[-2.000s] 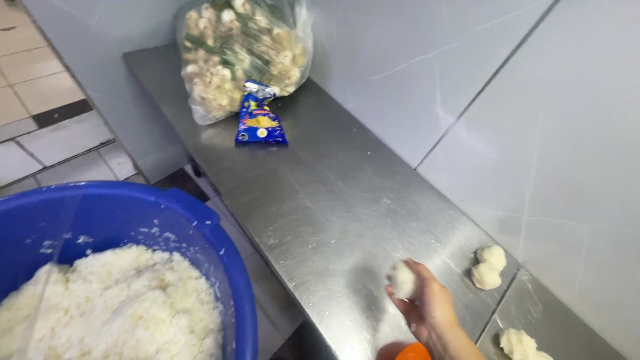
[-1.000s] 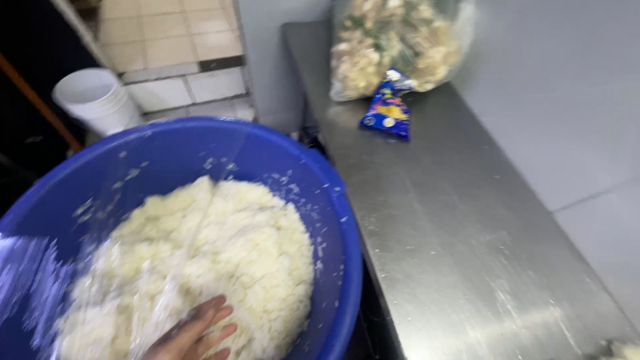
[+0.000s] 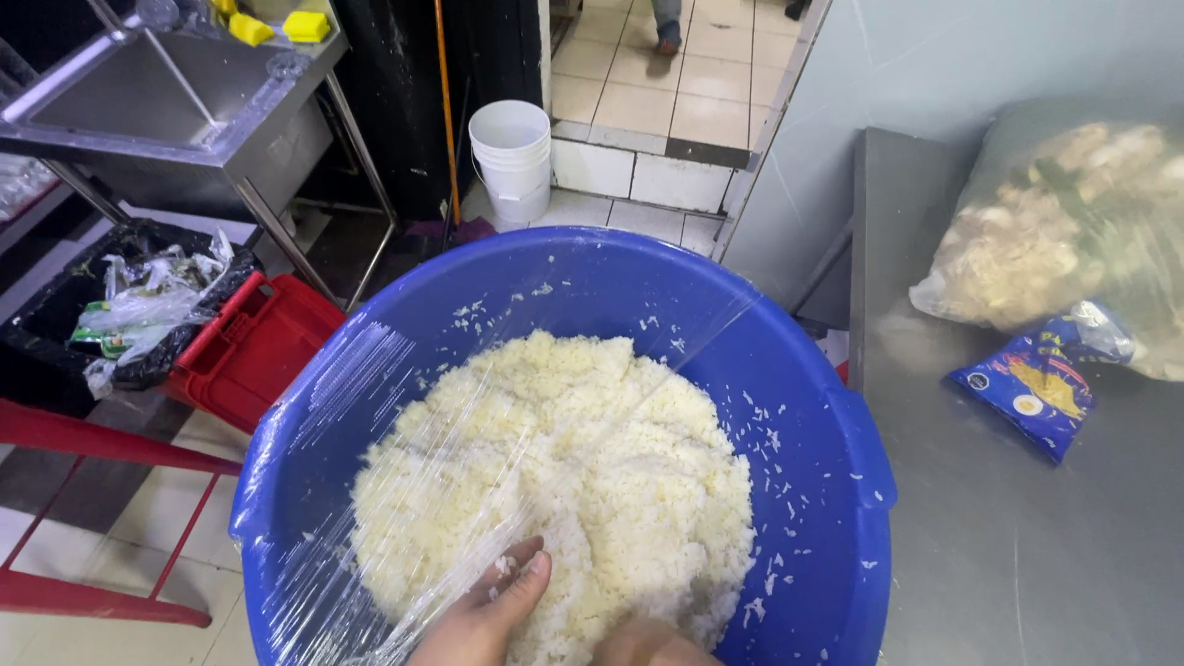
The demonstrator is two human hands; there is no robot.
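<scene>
A large blue plastic tub (image 3: 823, 407) holds a mound of cooked white rice (image 3: 592, 416). Clear plastic wrap (image 3: 398, 481) stretches across the tub's left part. My left hand (image 3: 495, 601) is at the wrap's edge, over the near side of the rice, with rice grains on its fingers; whether it grips the film cannot be told. My right hand (image 3: 647, 643) is at the bottom edge of the view, low against the rice. Its fingers are hidden, so what it holds does not show.
A steel counter (image 3: 980, 555) on the right bears a blue snack packet (image 3: 1027, 388) and a clear bag of pale food pieces (image 3: 1045, 231). A steel sink (image 3: 157, 92), a lined bin (image 3: 129, 305), a white bucket (image 3: 511, 157) and a red metal frame (image 3: 102, 601) stand beyond and left. A person's foot (image 3: 668, 44) shows in the doorway.
The view has swung left from the counter to the tub. Two seconds ago one hand held a white ball over the counter; now both hands are at the rice.
</scene>
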